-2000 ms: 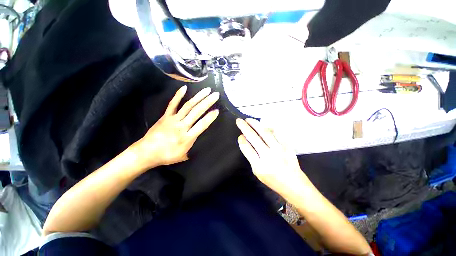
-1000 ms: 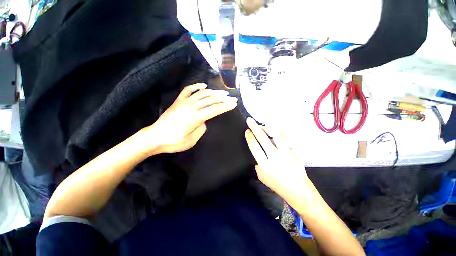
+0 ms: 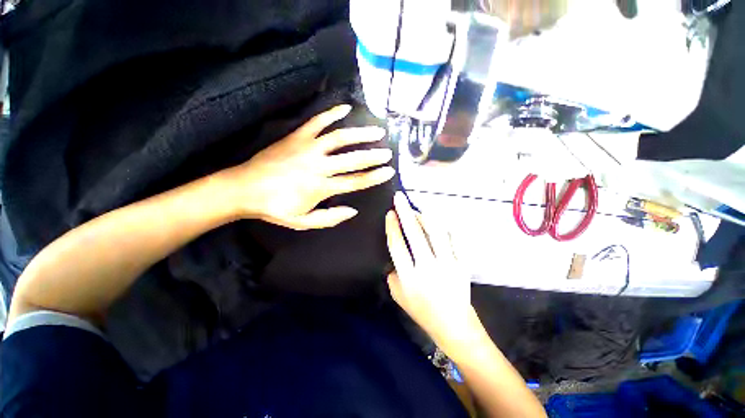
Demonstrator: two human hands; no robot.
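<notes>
A large black garment piece [image 3: 196, 98] lies heaped at the left and over my lap. Its edge runs under the needle area [image 3: 398, 131] of the white sewing machine [image 3: 408, 73] with a blue stripe. My left hand [image 3: 314, 171] lies flat on the cloth with fingers spread, left of the needle. My right hand [image 3: 425, 261] rests with its fingertips at the cloth's edge, just below the needle area, fingers nearly straight. Neither hand grips anything that I can see. The needle tip is too blurred to tell.
Red-handled scissors [image 3: 555, 206] lie on the white table top [image 3: 506, 269], right of my right hand. Thin yellow and dark tools [image 3: 653, 214], a brown tab [image 3: 577, 266] and a loose thread lie further right. A black cut piece [image 3: 694, 122] is behind. Blue crates [image 3: 682, 339] stand at lower right.
The view has shifted, so the machine head appears at another angle. My left hand's fingers have spread wider on the cloth. My right hand stays at the cloth's edge.
</notes>
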